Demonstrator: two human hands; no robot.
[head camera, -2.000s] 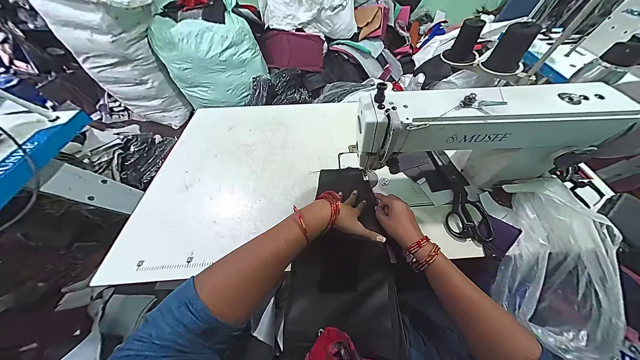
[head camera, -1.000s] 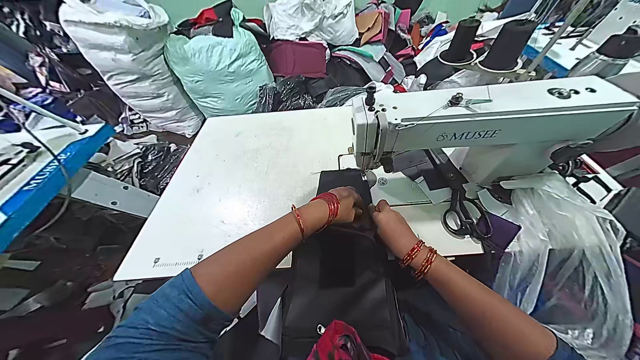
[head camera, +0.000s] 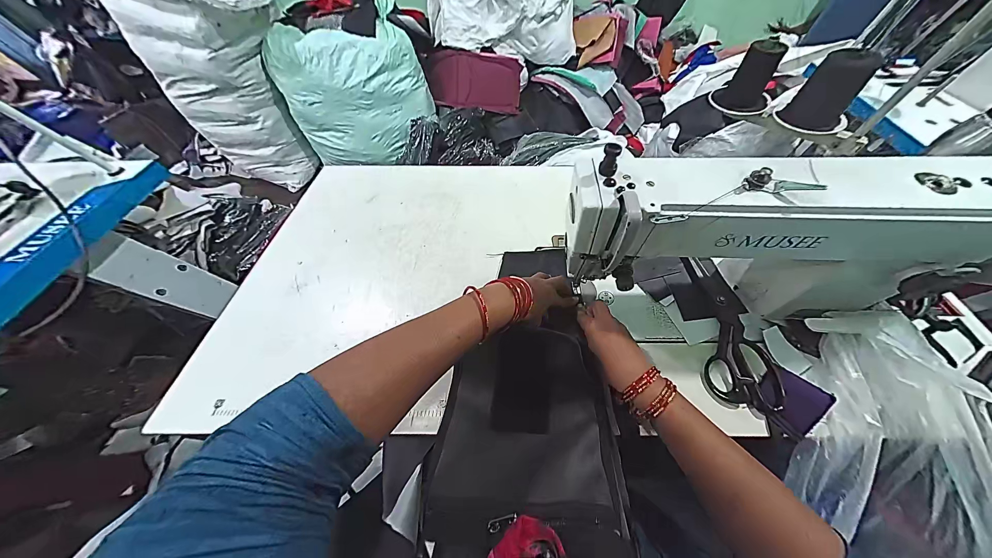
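A dark fabric piece, looking like a bag panel with a darker strip down its middle, runs from my lap up onto the white sewing table. Its upper end lies beneath the head of the Musee sewing machine. My left hand rests on the fabric just left of the presser foot, its fingers partly hidden. Close to the foot on the right, my right hand pinches the fabric's right edge with thumb and fingers. The needle area is too small to make out well.
Black-handled scissors lie right of the machine bed, over dark scraps and beside a purple piece. A clear plastic bag hangs at the right. Behind stand two black thread cones and stuffed sacks. Another table's blue edge is at left.
My left hand has moved up and right toward the presser foot; two seconds ago it lay spread flat on the fabric. My right hand stays by the fabric's right edge.
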